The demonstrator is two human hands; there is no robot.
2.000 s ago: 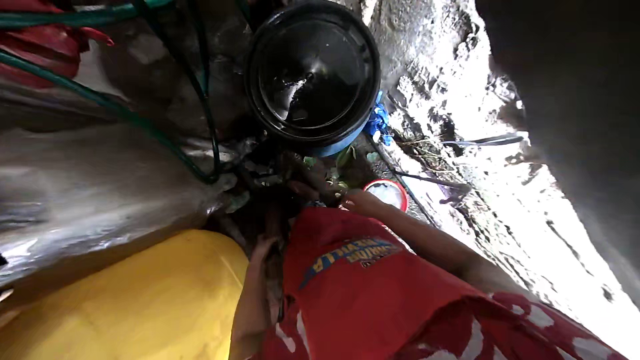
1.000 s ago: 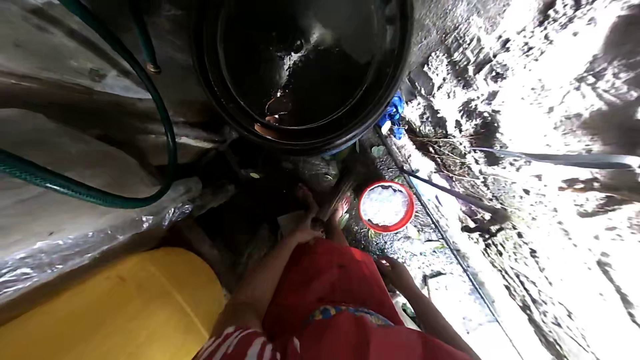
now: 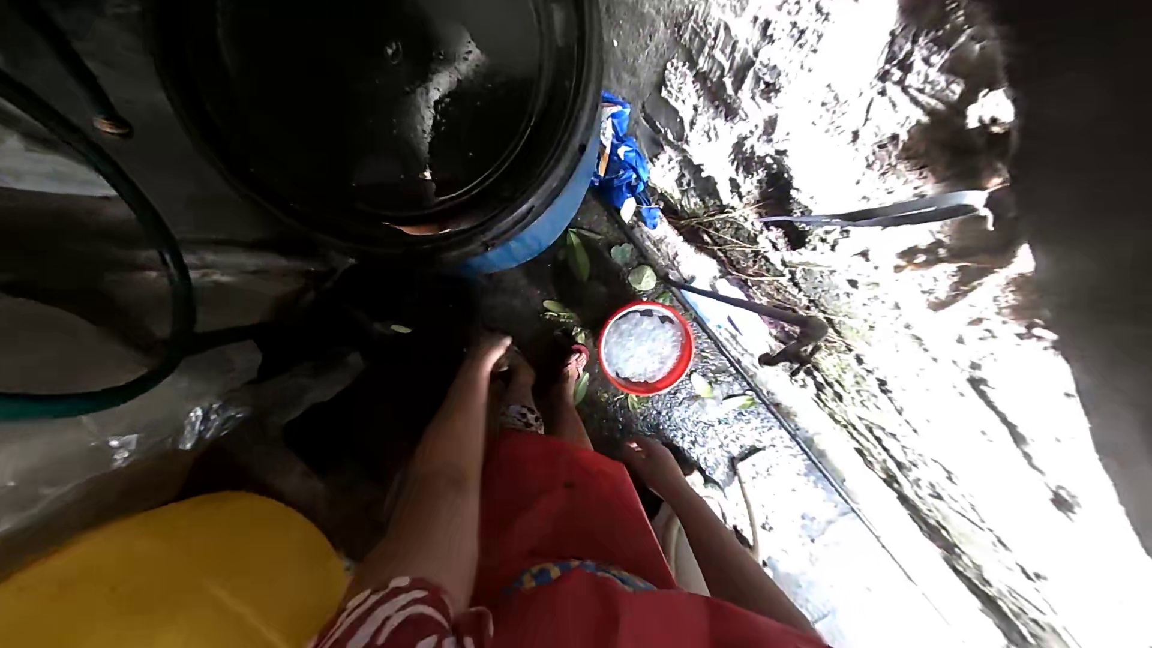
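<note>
My left hand (image 3: 490, 353) is low beside my lower leg, left of the red cloth of my clothing (image 3: 567, 513); its fingers are in shadow, and what they touch is unclear. On the other side, my right hand (image 3: 655, 463) hangs near a dark and a pale object on the wet ground, its fingers partly hidden. A red-rimmed round container (image 3: 644, 389) with white, foamy-looking contents stands ahead of that hand. My feet (image 3: 571, 362) show between the hands and the large drum.
A blue drum with a black rim (image 3: 540, 225) holds dark liquid. Blue plastic (image 3: 623, 175) lies beside it. At left are a green hose (image 3: 171, 261) and a yellow container (image 3: 171, 576). A bent pipe (image 3: 765, 310) crosses the ledge by a rough, bright wall (image 3: 900, 360).
My right hand has moved outward to the right, away from my legs. My left hand has shifted from beside my clothing to my lower leg. The view has moved closer to the drum.
</note>
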